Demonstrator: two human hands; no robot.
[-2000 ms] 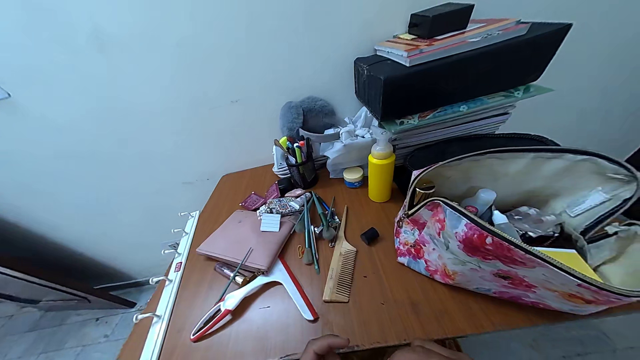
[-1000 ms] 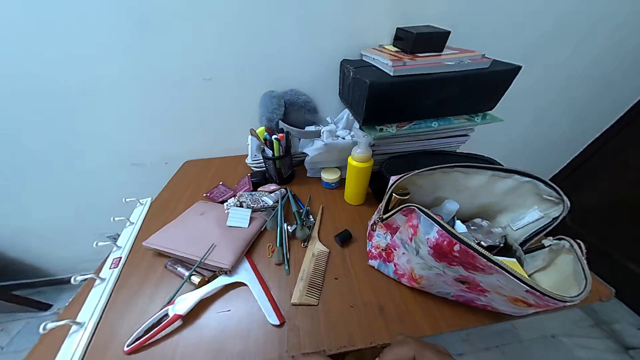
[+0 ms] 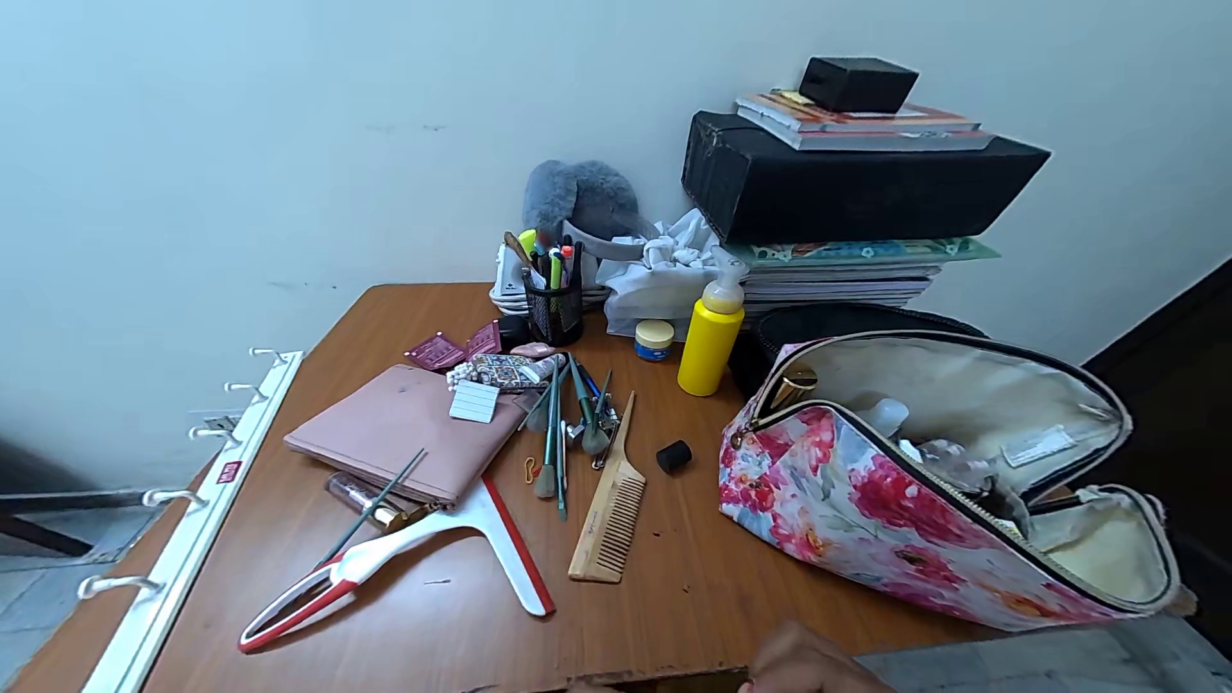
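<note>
My right hand (image 3: 804, 662) is at the table's front edge, its fingers bent and cut off by the frame; whether it grips anything cannot be told. Of my left hand (image 3: 589, 687) only a sliver shows at the bottom edge. Beyond them lie a wooden comb (image 3: 610, 510), a small black cap (image 3: 674, 456), makeup brushes (image 3: 552, 433) and a white and red squeegee (image 3: 510, 549). A pink pouch (image 3: 404, 423) lies left of the brushes, a small tube (image 3: 361, 499) by its lower edge. An unzipped floral bag (image 3: 885, 520) with bottles inside stands at the right.
A yellow pump bottle (image 3: 710, 342), a small jar (image 3: 654, 341) and a mesh pen holder (image 3: 555, 310) stand near the wall. Behind are a stack of books (image 3: 837, 279) under a black box (image 3: 857, 188) and a grey fluffy item (image 3: 577, 192). A white hook rail (image 3: 207, 520) runs along the left edge.
The view has shifted, and less of my left hand shows at the bottom edge than two seconds ago. The things on the table have not plainly moved.
</note>
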